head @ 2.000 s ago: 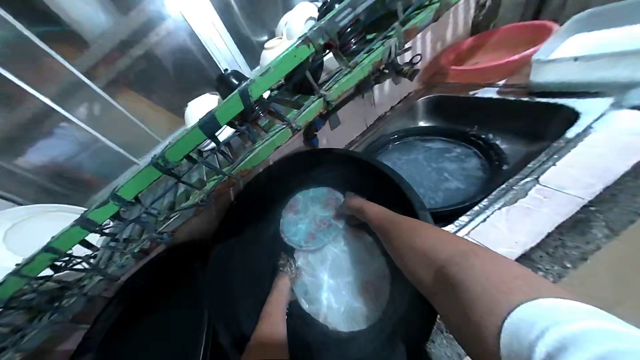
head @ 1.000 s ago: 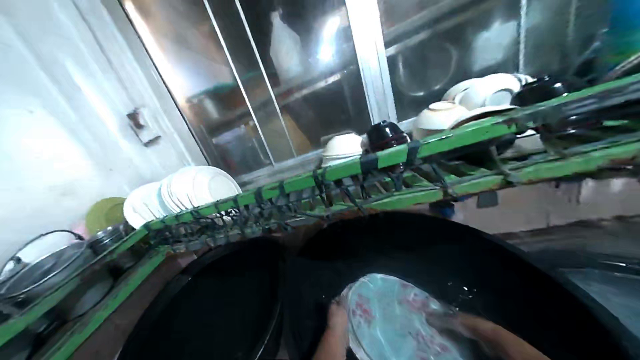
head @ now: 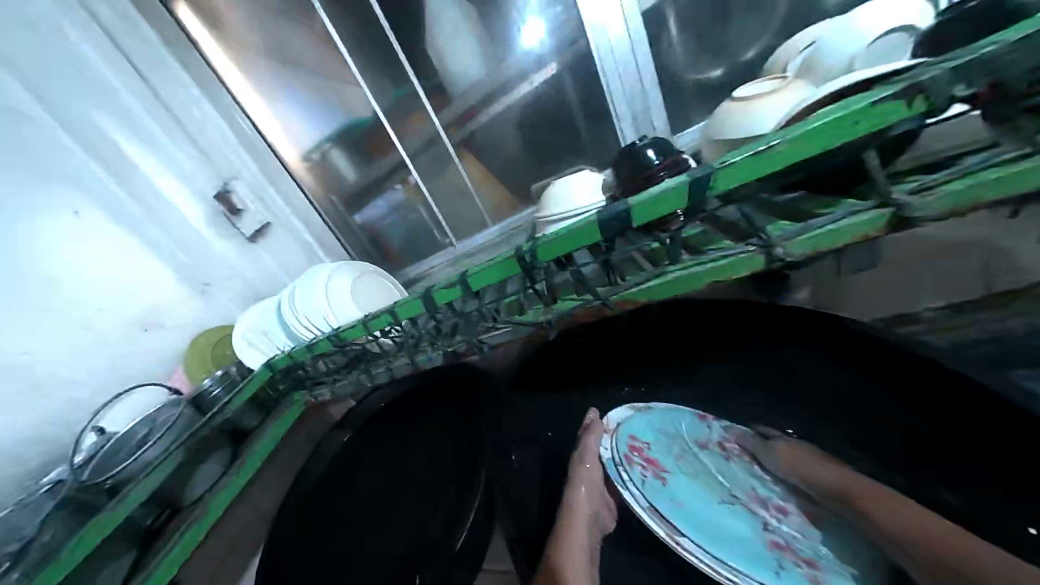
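A light blue plate with pink flowers (head: 691,479) is tilted over a large black tub (head: 812,349); more than one rim shows along its lower left edge, so it looks like a small stack. My left hand (head: 587,496) grips the left edge, thumb up at the rim. On the right side, my right hand (head: 784,463) lies against the plate's upper face and rim, partly blurred. Its fingers are hard to make out. The inside of the tub is very dark.
Beyond the tub runs a green dish rack (head: 487,276) with white plates (head: 325,305), bowls (head: 751,110), a black cup (head: 650,166) and a lidded pot (head: 138,439). Another black basin (head: 390,487) stands at left. Behind are sliding glass panels (head: 504,106).
The view has swung left from the sink to the rack. Two seconds ago the flowered plate was low in the tub by the water; now both hands hold it tilted up.
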